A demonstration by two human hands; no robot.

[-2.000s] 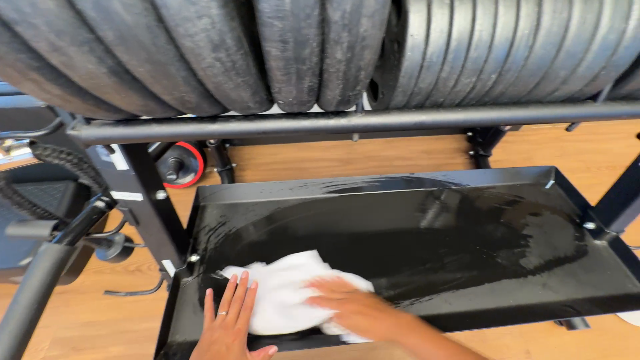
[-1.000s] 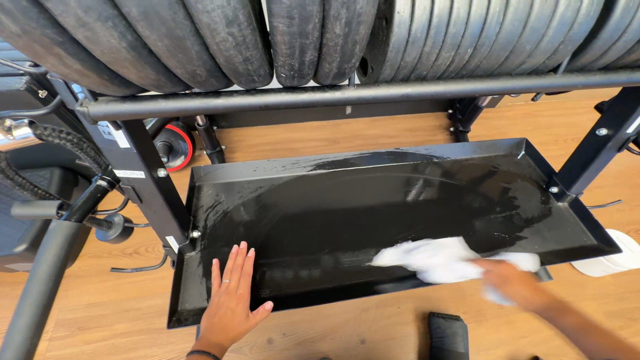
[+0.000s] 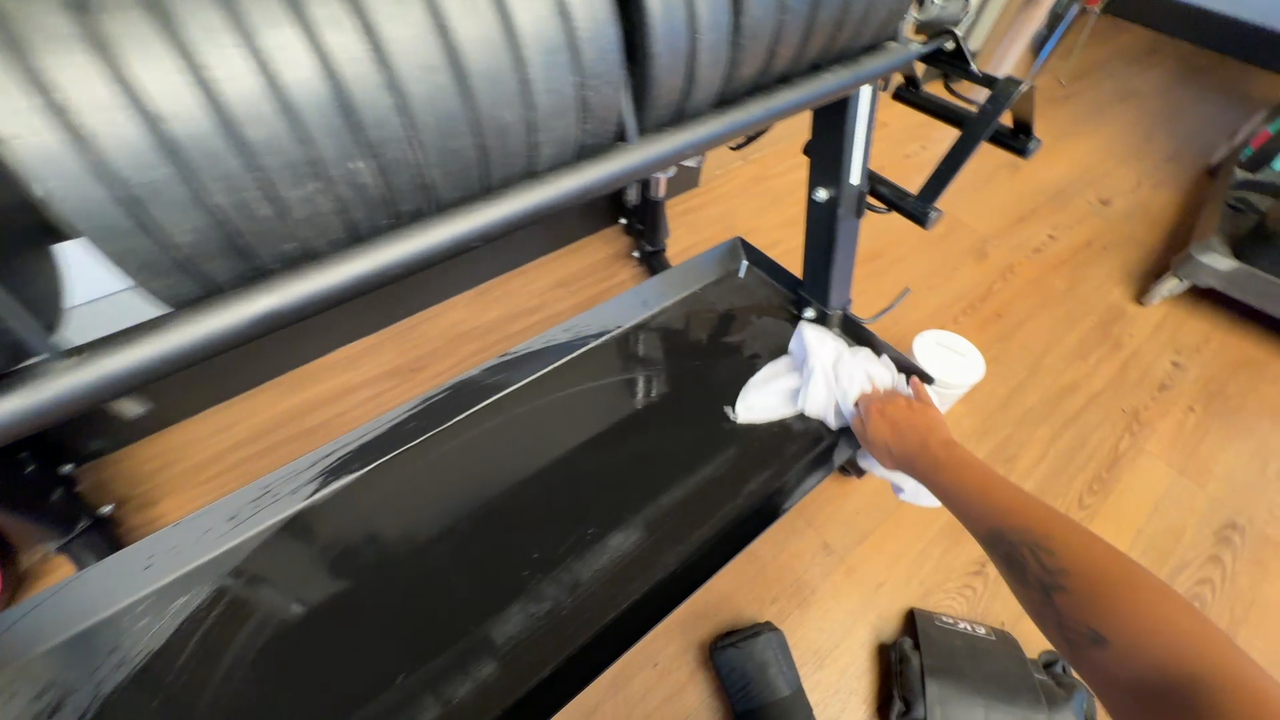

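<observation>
My right hand is closed on a bunched white cloth at the right end of a black metal tray. Part of the cloth lies on the tray's surface, and part hangs over its end edge. Streaks and wet-looking smears show on the tray floor and along its far raised side. My left hand is out of view.
Black weight plates fill the rack above the tray, behind a metal bar. A rack upright stands at the tray's far right corner. A white lidded tub is beside the tray's end. Black weighted bags lie on the wood floor.
My right hand has moved with the cloth rightward along the tray to its end. My left hand, earlier at the tray's near left, is no longer in view. The view has swung right.
</observation>
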